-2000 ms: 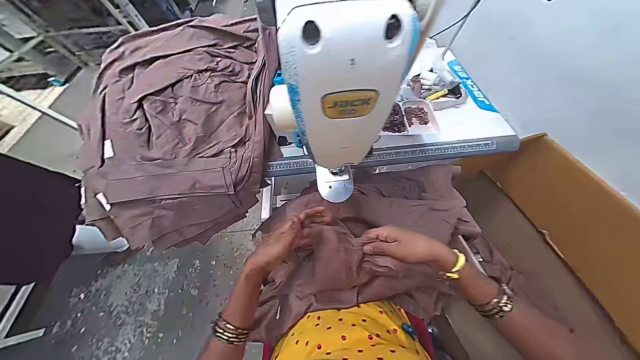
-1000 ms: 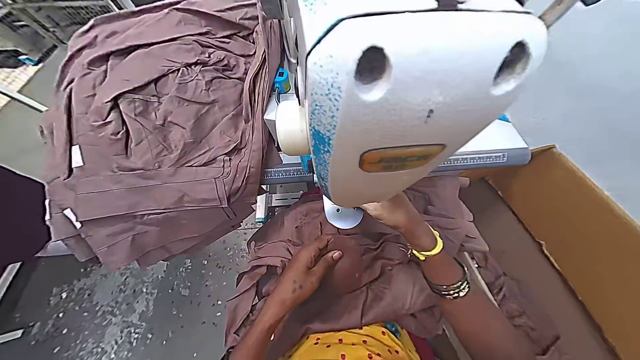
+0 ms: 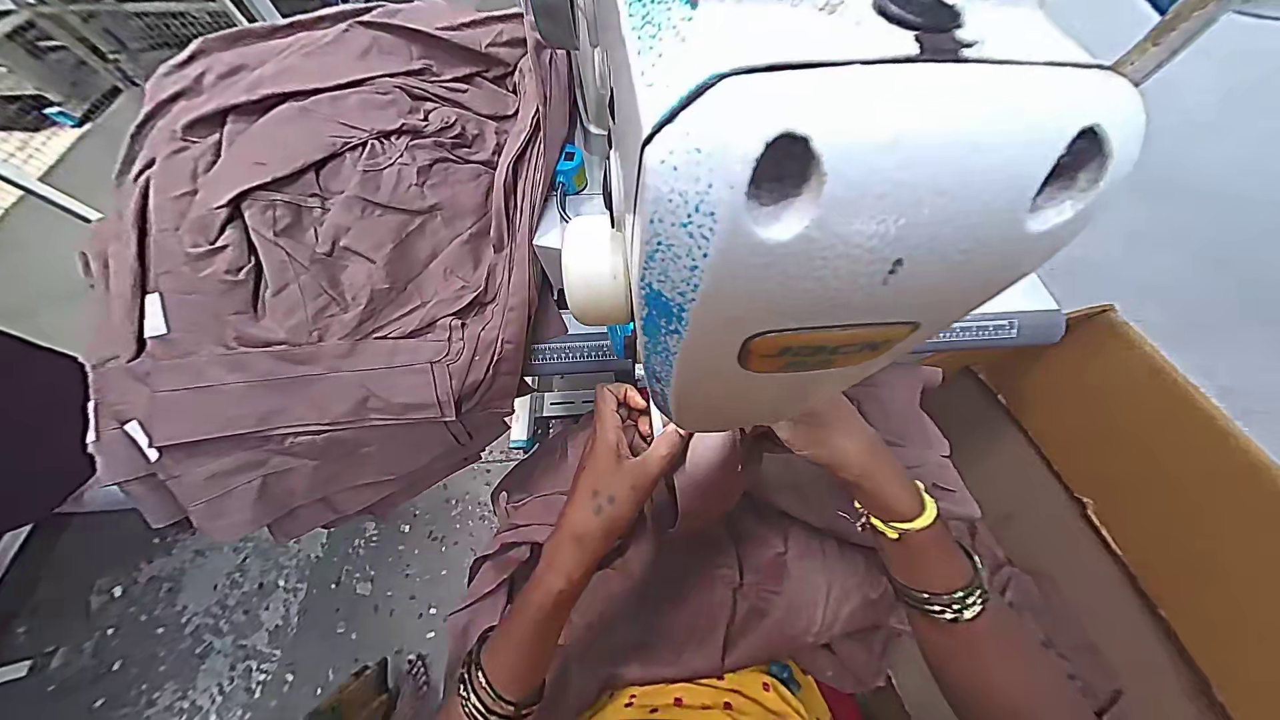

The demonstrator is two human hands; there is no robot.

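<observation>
The white head of a Jack sewing machine (image 3: 850,230) hangs over a mauve-brown garment (image 3: 760,580) that spreads across my lap. My left hand (image 3: 620,470) is at the lower left edge of the machine head, thumb and fingers closed on the garment's edge, near a small white strip. My right hand (image 3: 835,440) reaches under the head from the right, resting at the cloth; its fingertips are hidden behind the machine. The needle and presser foot are also hidden by the head.
A large pile of mauve-brown garments (image 3: 330,230) stands at the left, beside the machine's handwheel (image 3: 595,270). A cardboard box wall (image 3: 1150,480) rises at the right. Behind it is a pale wall (image 3: 1200,220). Speckled floor (image 3: 250,600) shows below the pile.
My left hand has moved up to the machine head's lower left edge and closed on the cloth. The view has come closer to the machine. My right hand remains by the machine head.
</observation>
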